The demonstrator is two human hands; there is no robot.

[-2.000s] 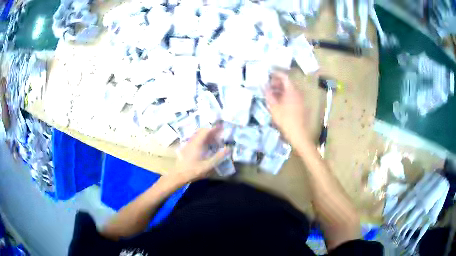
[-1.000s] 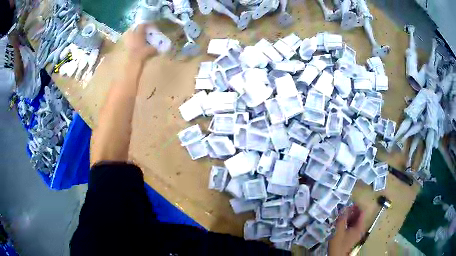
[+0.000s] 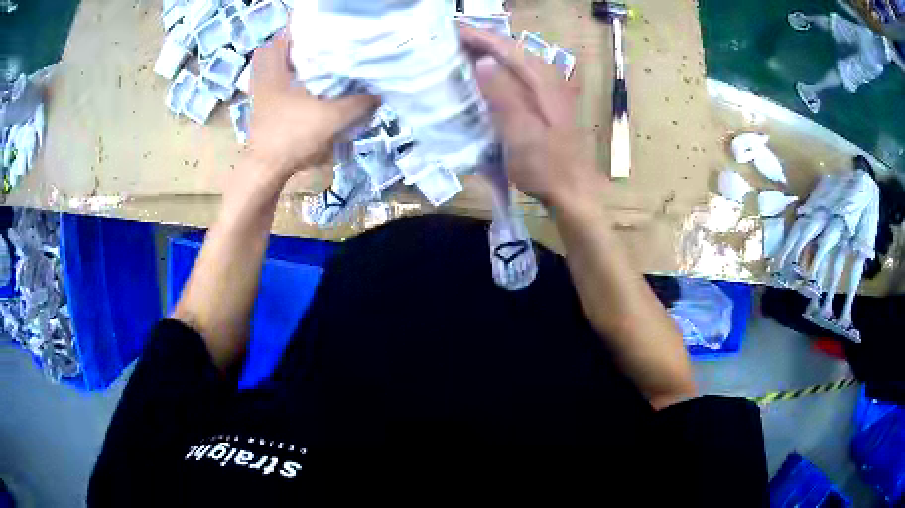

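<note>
A white-grey figurine lower body (image 3: 402,74) with baggy shorts is held up close to me over the table's near edge. Its shod feet point toward me, one over my black shirt. My left hand (image 3: 308,119) grips its left side and my right hand (image 3: 521,114) its right side; the right hand is slightly blurred. The top of the piece is cut off by the frame edge. White box-shaped waist inserts (image 3: 220,69) lie behind and beside it, and a few lie under it.
A mallet (image 3: 620,89) lies at the right of the cardboard-covered table (image 3: 114,129). White bottles (image 3: 759,159) and leg parts (image 3: 829,228) lie at the right edge. Blue crates (image 3: 104,298) stand below at left. A green conveyor (image 3: 754,50) runs at upper right.
The view has swung back toward my lap. My left hand, reaching to the far left with a leg part, is now near my body, and both hands hold the lower body.
</note>
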